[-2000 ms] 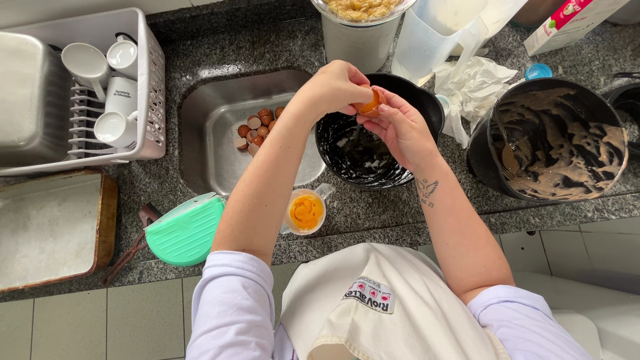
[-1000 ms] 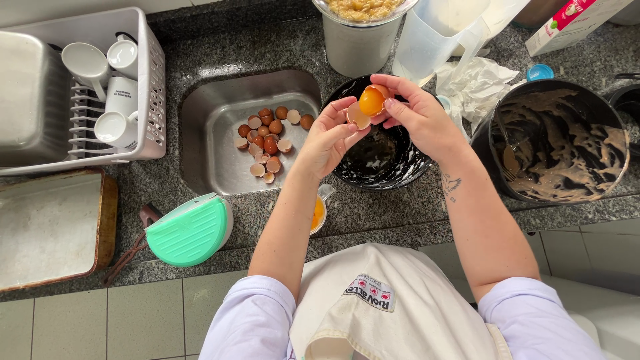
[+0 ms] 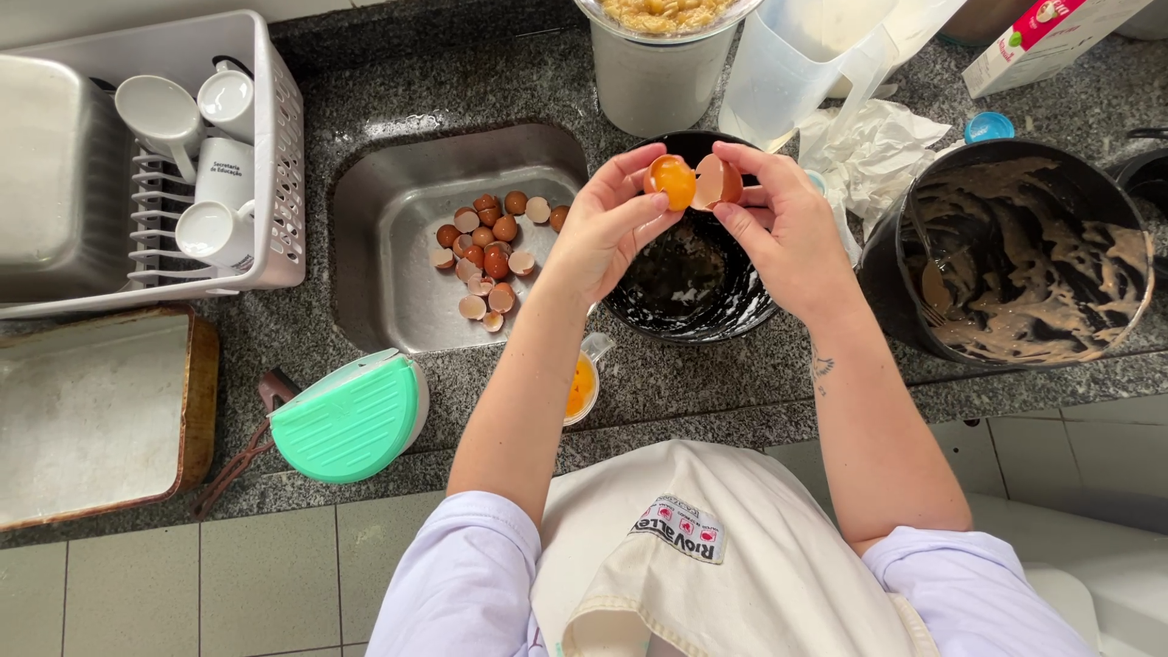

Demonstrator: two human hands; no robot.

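Observation:
My left hand (image 3: 625, 219) holds a brown eggshell half with an egg yolk (image 3: 673, 181) in it. Close beside it, my right hand (image 3: 776, 219) grips the other eggshell half (image 3: 718, 182), its hollow side turned toward the yolk. Both are above a black bowl (image 3: 693, 310) with whitish smears on its inner wall; what lies at its bottom is hard to make out. A small clear cup of yolks (image 3: 581, 388) stands on the counter, partly behind my left forearm. Several broken brown eggshells (image 3: 495, 262) lie in the steel sink (image 3: 411, 219).
A dish rack (image 3: 283, 155) with white mugs, a baking pan (image 3: 196, 401) and a green-lidded container (image 3: 351, 424) are at left. Behind the bowl stand a tub (image 3: 662, 87) and a plastic jug (image 3: 780, 73). Crumpled paper (image 3: 867, 160) and a batter-smeared black pot (image 3: 1031, 274) are at right.
Two seconds ago my hands were close together around the egg. The shell is now in two halves, with the yolk showing. Since one second ago, the halves remain held over the bowl.

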